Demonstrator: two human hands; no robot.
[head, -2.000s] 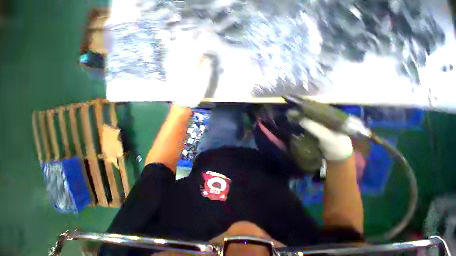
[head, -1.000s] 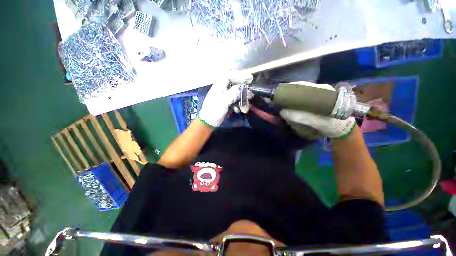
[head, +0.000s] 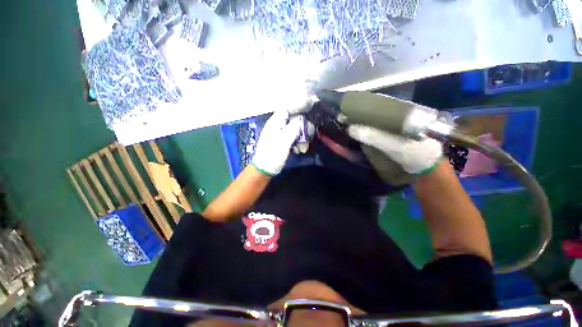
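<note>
My right hand [head: 401,148], in a white knit glove with a green cuff, holds the olive-green air screwdriver [head: 375,113] from below. The driver is a little blurred and its dark nose points left and slightly up, close to the table edge. My left hand [head: 273,144], gloved too, holds a small silver metal part [head: 302,136] upright between the fingers, just below and left of the driver's nose. The nose does not appear lined up with the part. Glare hides the exact tip. The hose [head: 542,204] curves back from the driver.
The pale metal table [head: 223,102] bears a central heap of long thin screws [head: 313,25], a squarish heap [head: 127,73] at the left corner and perforated metal pieces [head: 191,30]. Blue bins [head: 523,144] lie below right; a wooden pallet [head: 121,172] with a blue bin is at left.
Since one second ago, the driver's nose has lifted up and away from the metal part, and the driver now tilts. The left hand keeps the part in nearly the same place.
</note>
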